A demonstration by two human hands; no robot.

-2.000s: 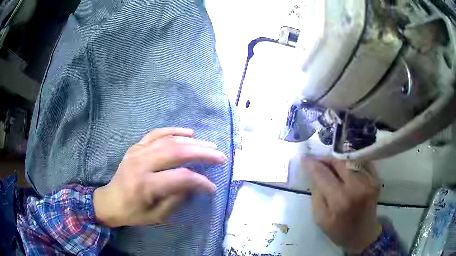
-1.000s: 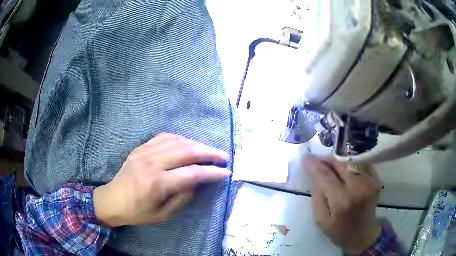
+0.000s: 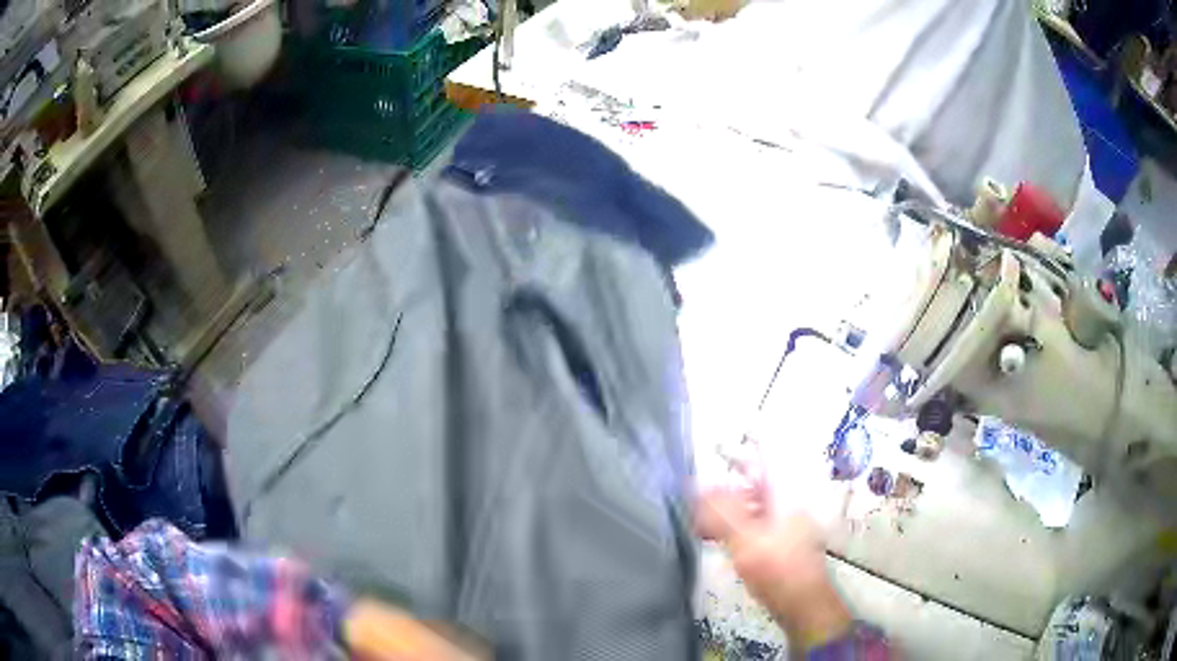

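A grey denim garment (image 3: 516, 426) with a dark navy collar-like part (image 3: 568, 174) at its far end lies across the left of the white table, inside facing up. My left hand (image 3: 407, 633) is at the bottom, cut off by the frame edge and blurred, over the near part of the garment; its fingers are hidden. My right hand (image 3: 774, 555) is blurred at the garment's right edge, left of the sewing machine head (image 3: 955, 310). Its fingertips are washed out, and whether they grip anything is unclear. The machine bed (image 3: 949, 529) shows under the head.
A navy denim pile (image 3: 103, 433) lies at the left. A dark green crate (image 3: 387, 97) stands at the back left. A white cloth (image 3: 955, 78) lies behind the machine, near a red thread cone (image 3: 1030, 211). A plastic packet with blue print (image 3: 1033, 465) lies on the bed's right.
The view has widened and shifted up. The garment now shows its far end. My right hand has moved left from beside the needle area to the garment edge; my left hand is lower and partly out of frame.
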